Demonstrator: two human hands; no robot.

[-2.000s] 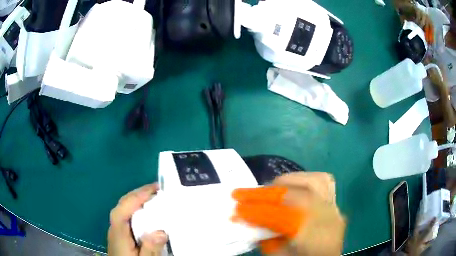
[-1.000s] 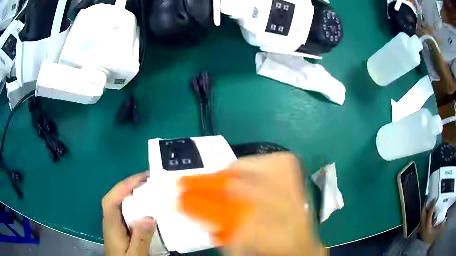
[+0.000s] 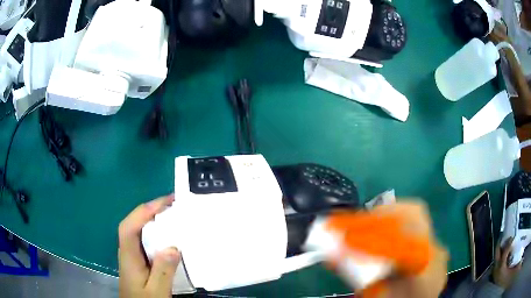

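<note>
A white security camera (image 3: 233, 233) with a black ball end (image 3: 317, 186) lies over the table's near edge, its fixed lens panel facing up. My left hand (image 3: 148, 250) grips the bracket end at its left. My right hand (image 3: 387, 247), blurred, wears orange finger cots and holds a white wiping cloth (image 3: 364, 268) by the antenna (image 3: 303, 262), right of the black ball. Whether the cloth touches the antenna cannot be told. Another small white cloth (image 3: 381, 199) lies partly hidden behind my right hand.
Other cameras stand at the back left (image 3: 122, 49) and back centre (image 3: 332, 26). A long white crumpled strip (image 3: 356, 87), black cables (image 3: 241, 116), two squeeze bottles (image 3: 480, 159), a paper sheet (image 3: 489, 118) and a smartphone (image 3: 481, 236) lie around. Another person's hand (image 3: 504, 262) holds a camera at right.
My right hand with its orange finger cots has moved from over the white housing rightwards to beside the ball and antenna, uncovering the housing. My left hand keeps its hold.
</note>
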